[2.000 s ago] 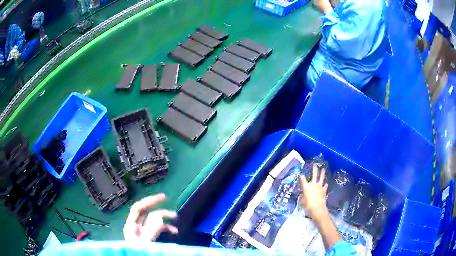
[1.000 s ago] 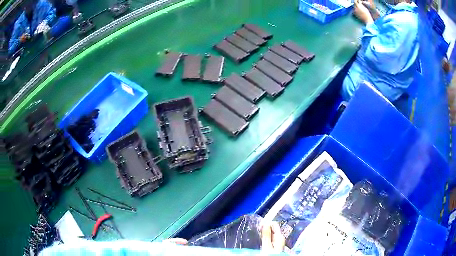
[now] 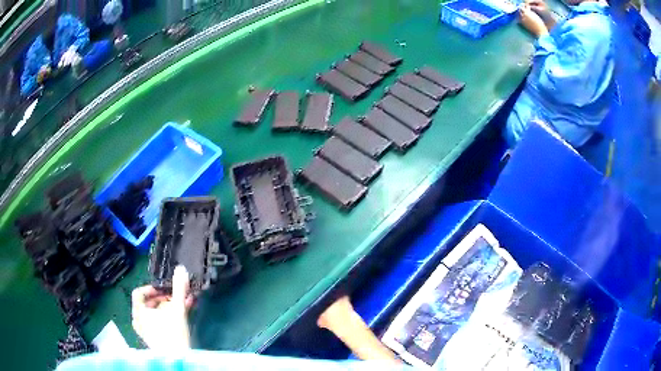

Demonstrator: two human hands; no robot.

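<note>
My left hand [image 3: 165, 311] grips the near end of an open black plastic housing [image 3: 185, 243], thumb inside the shell, and holds it over another housing on the bench. A stack of open housings [image 3: 269, 203] stands just right of it. My right hand [image 3: 335, 313] is at the bench's front edge beside the blue box; its fingers are partly hidden and I cannot see whether it holds anything. Bagged dark parts [image 3: 554, 304] and printed paper [image 3: 464, 290] lie in the blue corrugated box [image 3: 554, 235].
A blue parts bin [image 3: 181, 156] with small black parts stands behind the held housing. Dark parts are piled [image 3: 80, 232] at left. Flat dark units [image 3: 333, 180] lie in rows on the green bench [image 3: 290, 293]. A person [image 3: 569, 72] in blue works at upper right.
A bagged dark part seen near my right hand a second ago no longer shows. My left hand has come up with a housing. My right hand has moved left from the box to the bench edge.
</note>
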